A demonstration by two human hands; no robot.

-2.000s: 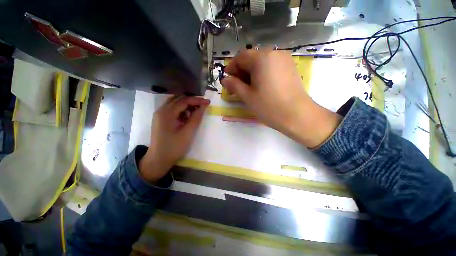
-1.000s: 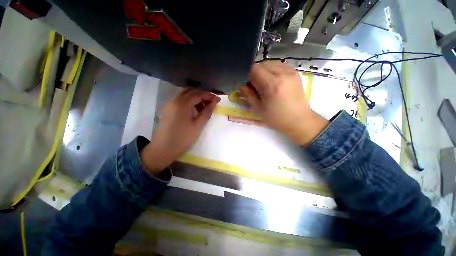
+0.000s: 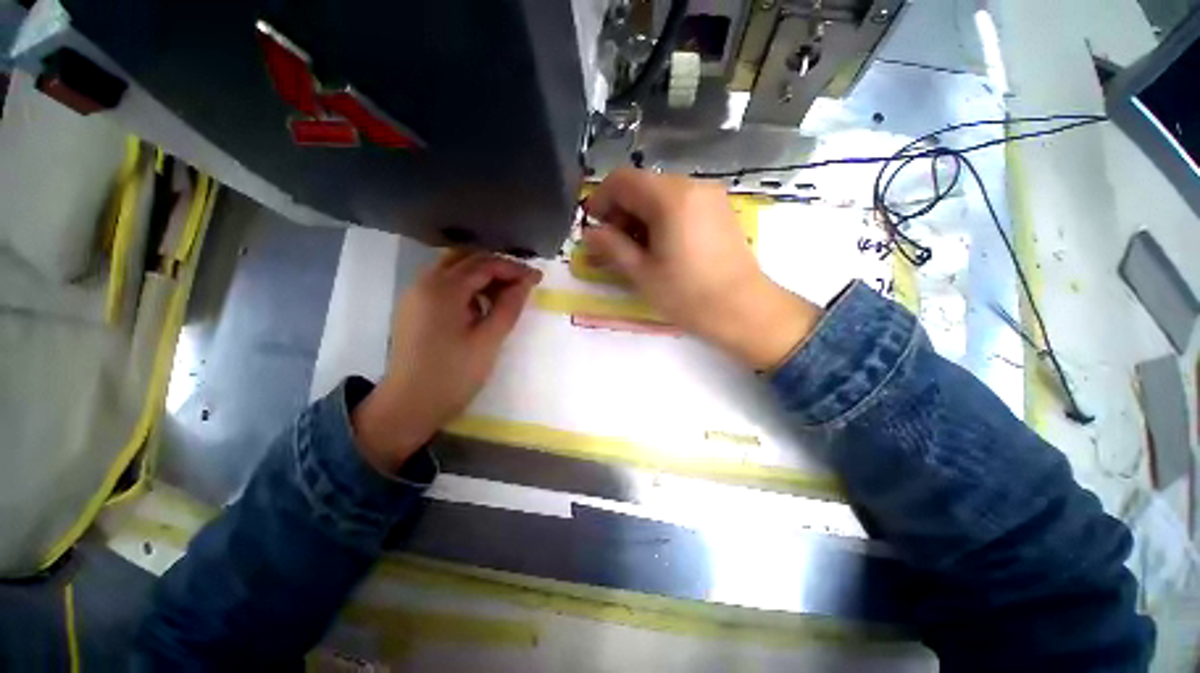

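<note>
My right hand (image 3: 684, 256) is at the needle area (image 3: 599, 164), thumb and index finger close together near a small dark thing that is too small to name. My left hand (image 3: 454, 335) is just left of it, below the sewing head (image 3: 434, 125), its thumb and index fingertips pinched together. Whether thread or a small part lies between the left fingertips cannot be seen. The white sewing template (image 3: 619, 394), edged with yellow tape, lies under both hands. The needle tip is hidden.
A coiled black cable (image 3: 980, 171) lies over the template's right side. A beige panel stack (image 3: 79, 381) with yellow edges is at the left. Loose grey patches (image 3: 1163, 414) and a control panel (image 3: 1171, 99) are at the right. Metal clamp parts (image 3: 803, 59) stand behind.
The camera view has shifted and turned, so the sewing head shows differently. Both hands stay near the needle. The right fingers have moved slightly, and the left fingertips remain pinched.
</note>
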